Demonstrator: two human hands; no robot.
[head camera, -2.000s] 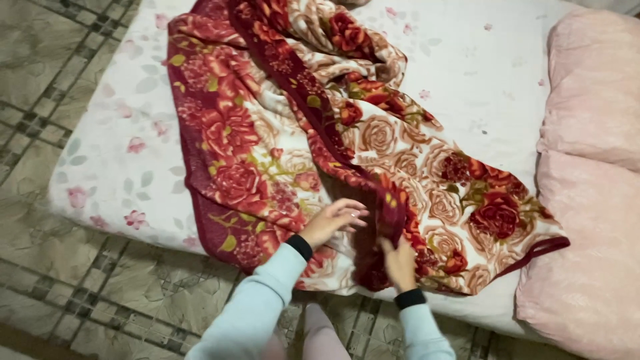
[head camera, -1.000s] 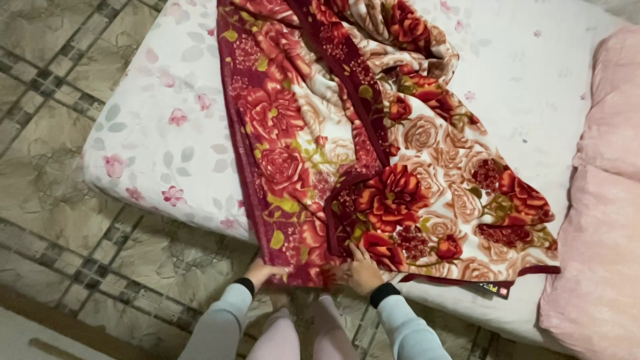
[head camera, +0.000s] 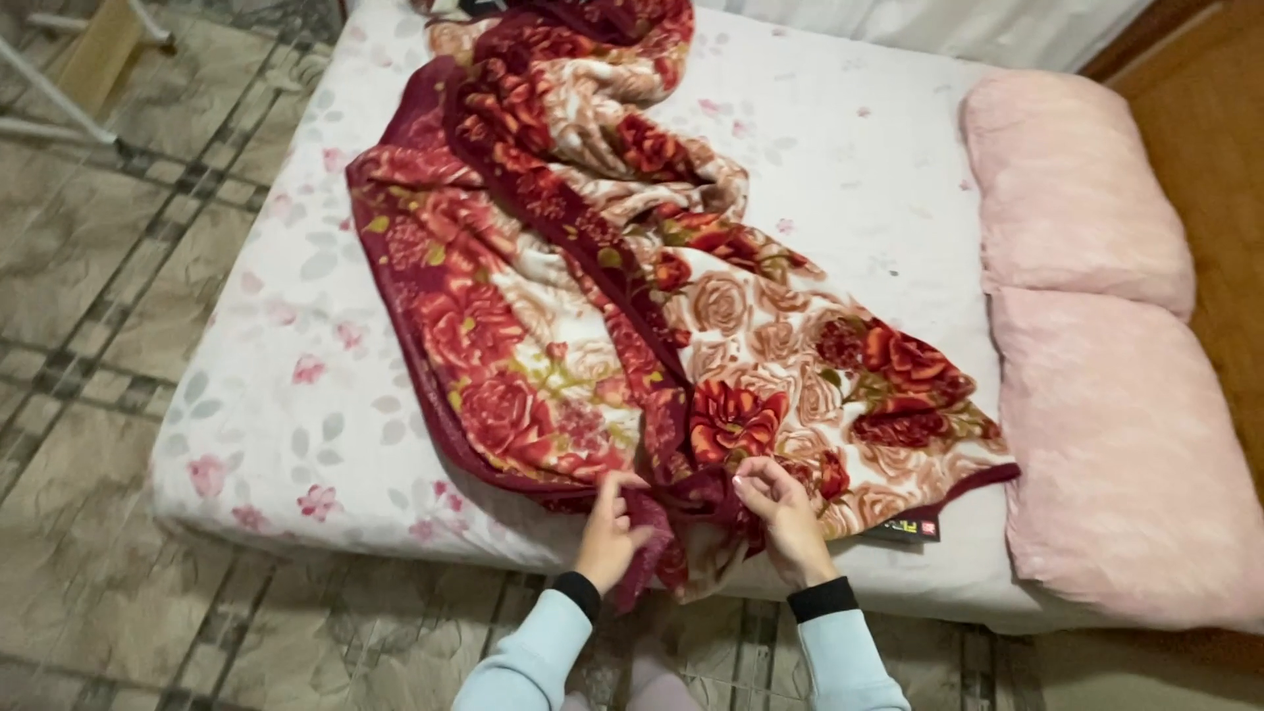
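Note:
A red and cream rose-patterned blanket with a dark red border lies rumpled across the bed, its near edge hanging over the mattress side. My left hand is at that near edge, fingers and thumb around a piece of the dark red border. To its right, my right hand touches the blanket's border, thumb and forefinger close together; whether cloth is pinched between them is hard to tell. A dark flat item with bright markings pokes out from under the blanket's near right part.
The bed has a white floral sheet. Two pink pillows stand along its right end, beside a brown wooden surface. White curtain fabric hangs behind. A white-legged stand is on the tiled floor at upper left.
The blanket's left part, drawn down toward me a second ago, now spreads wider to the left. My hands have changed their places on its near edge.

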